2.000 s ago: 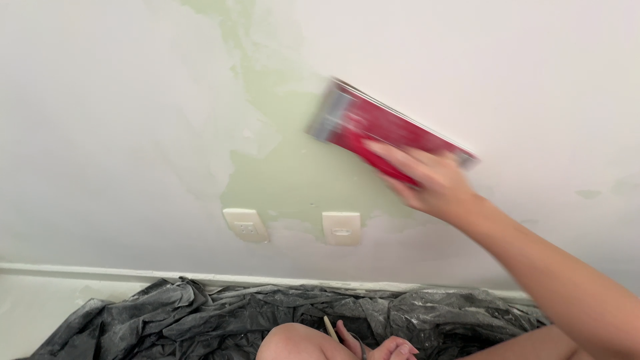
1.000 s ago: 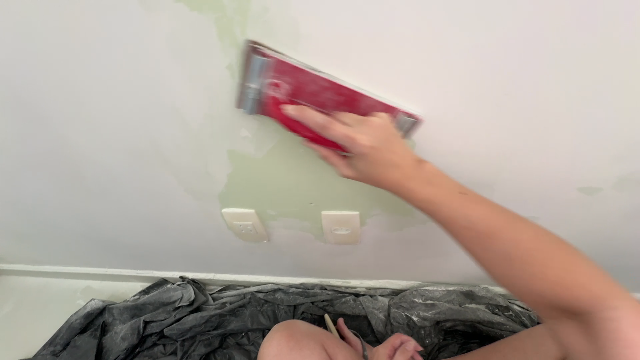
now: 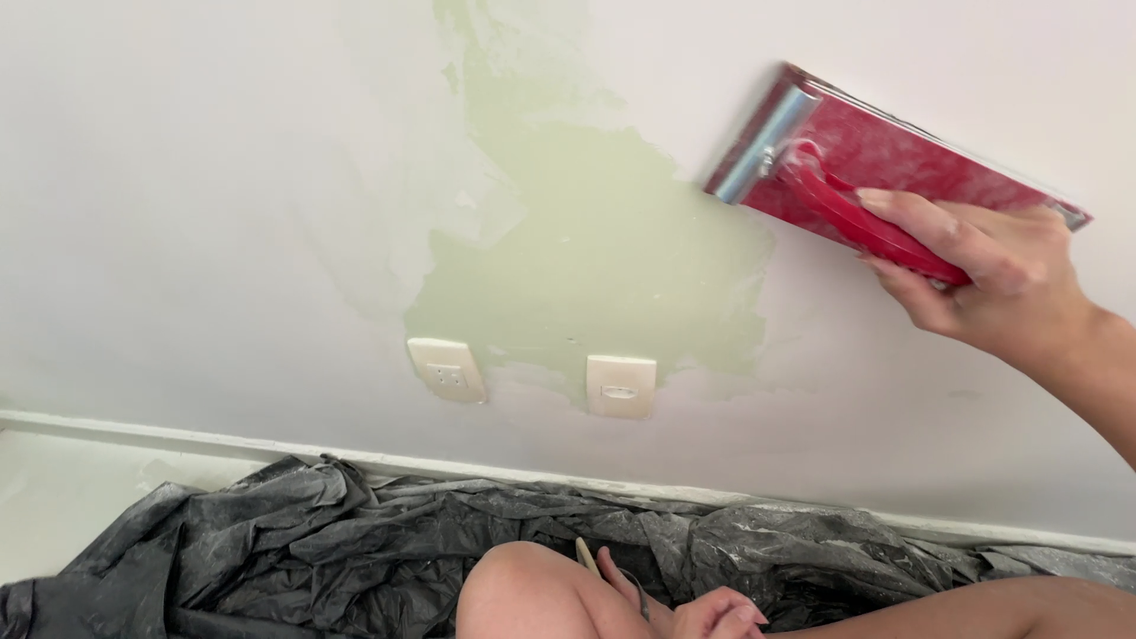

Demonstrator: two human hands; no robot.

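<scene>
At the upper right, my right hand [image 3: 1003, 257] grips the curved handle of a red hand sander [image 3: 932, 169] with a metal clamp at its left end. The sander is tilted, its left end higher, and lies along the wall [image 3: 266, 177]. Left of it, a pale green patch [image 3: 586, 257] shows between whitish, patchy areas. My left hand [image 3: 721, 612] is low at the bottom edge, beside my bent knee, its fingers curled; part of it is out of frame, and whether it holds anything is unclear.
Two cream wall plates, a left one [image 3: 446, 371] with socket holes and a right one [image 3: 621, 387], sit below the green patch. A white baseboard [image 3: 532, 479] runs along the wall's foot. Crumpled, dusty black plastic sheeting [image 3: 355, 541] covers the floor around my legs.
My right hand and the sander have moved from above the green patch to the right. Before that, they had moved left and up. My left hand has stayed low near my knee.
</scene>
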